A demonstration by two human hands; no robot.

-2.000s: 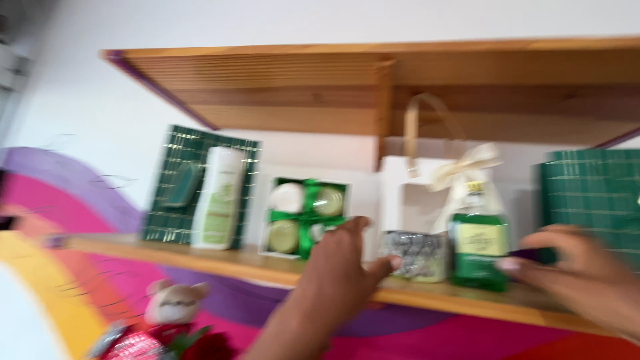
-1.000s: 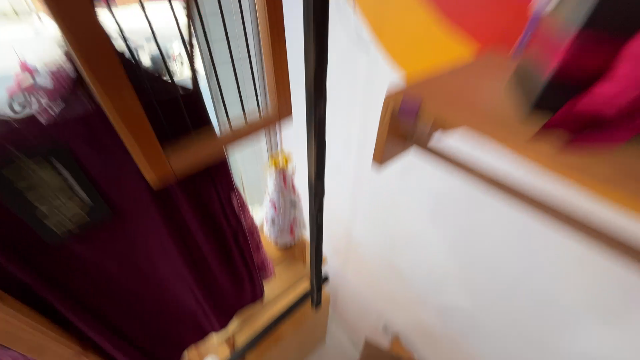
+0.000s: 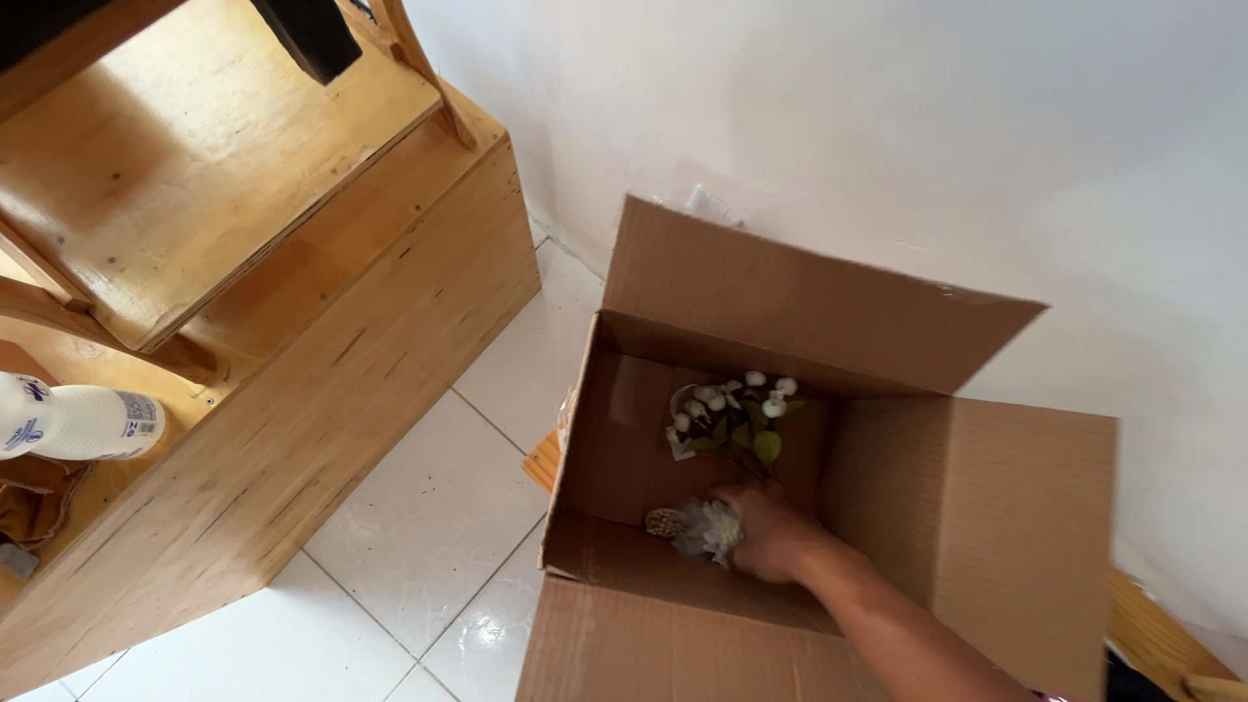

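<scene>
My right hand (image 3: 770, 531) reaches down into an open cardboard box (image 3: 1019, 497). Its fingers are at a pale, whitish ruffled bundle (image 3: 704, 529), which seems to be an artificial flower; a small beaded tan piece (image 3: 665, 523) lies at the bundle's left end. Just above the hand, a sprig of white artificial buds with green leaves (image 3: 767, 447) lies in the box, its stem running down toward my fingers. The fingertips are partly hidden, so whether they grip the bundle or the stem cannot be told. My left hand is out of view.
On the left stands a wooden cabinet (image 3: 390, 341) with a wooden chair or shelf seat (image 3: 195, 146) on top. A white plastic bottle (image 3: 88, 421) lies near a brown cloth item (image 3: 39, 497). White floor tiles (image 3: 409, 507) and a white wall (image 3: 829, 127) surround the box.
The view has swung from the wall shelf, past a window and purple cloth, down to the box. Two seconds ago both hands were at the shelf; now only the right shows, inside the box.
</scene>
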